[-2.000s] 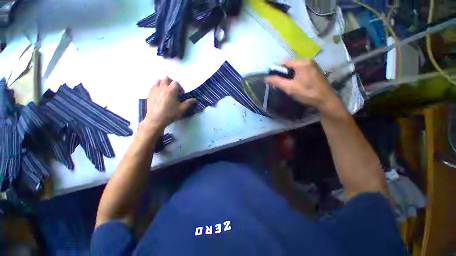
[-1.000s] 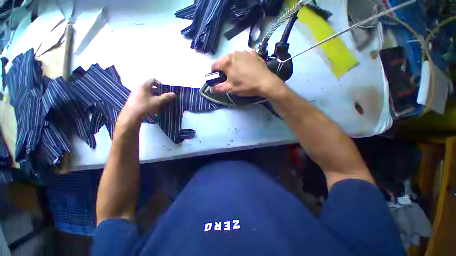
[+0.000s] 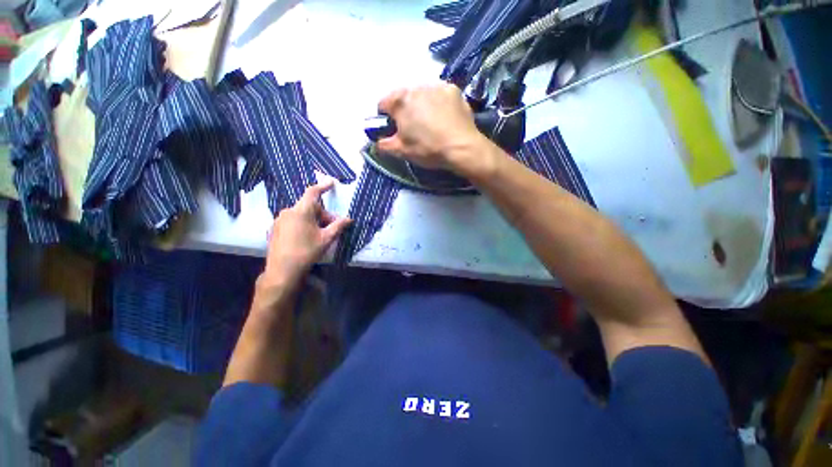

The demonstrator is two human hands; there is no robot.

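Note:
A dark navy band with thin white stripes lies on the white pressing table near its front edge. Its left end shows left of the iron and its right end shows beyond my right forearm; the middle is hidden. My right hand grips the handle of the black steam iron, which rests on the band. My left hand is at the band's left end, thumb and forefinger apart, fingertips at its edge; I cannot tell if it pinches the cloth.
A large pile of striped bands lies at the left. A darker pile is at the back. A yellow strip and a grey iron-shaped rest are at the right. The iron's hose runs back. A blue crate stands below.
The iron has moved left along the band from its right end. The band's folded left part now lies spread. My left hand has moved toward the table's front edge. The view has shifted left.

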